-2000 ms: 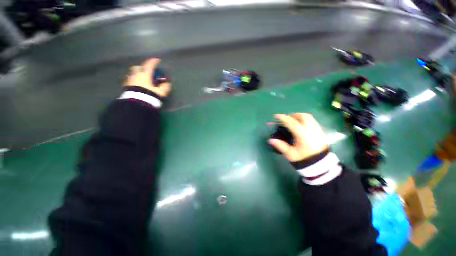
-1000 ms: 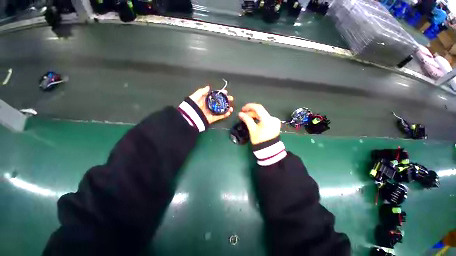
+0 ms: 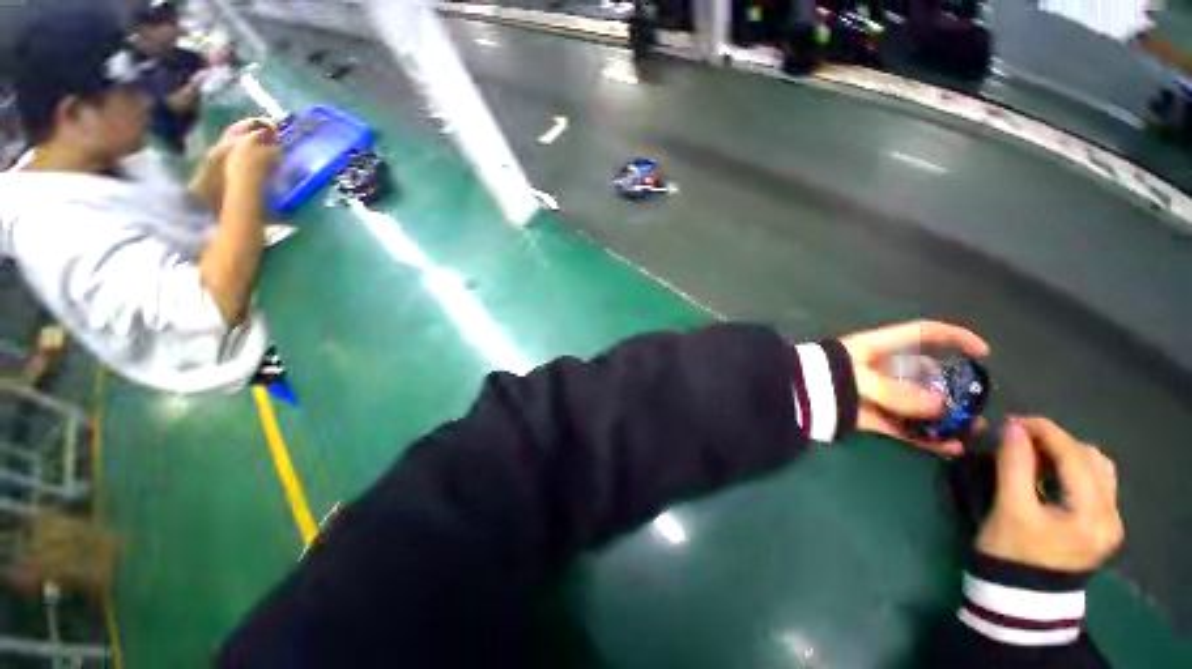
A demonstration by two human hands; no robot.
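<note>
My left hand (image 3: 909, 379) holds a round wired unit (image 3: 961, 396) at the right, its blue and silver face turned up between thumb and fingers. My right hand (image 3: 1050, 497) is just to the right of it and a little nearer to me, with thumb and fingers closed on a black housing (image 3: 970, 481). The housing is dark, blurred and partly hidden by the fingers. The unit and the housing are close together; I cannot tell if they touch.
Another round unit (image 3: 641, 180) lies on the conveyor belt (image 3: 784, 196). A slanting pale post (image 3: 458, 105) stands at the bench edge. A person in white (image 3: 118, 261) works at the left by a blue tray (image 3: 320, 157). Dark assemblies (image 3: 863, 26) are beyond the belt.
The view has swung left, bringing the neighbouring person and tray into sight. Both hands now appear further right. The left still holds the unit and the right the housing; the black pile has left view.
</note>
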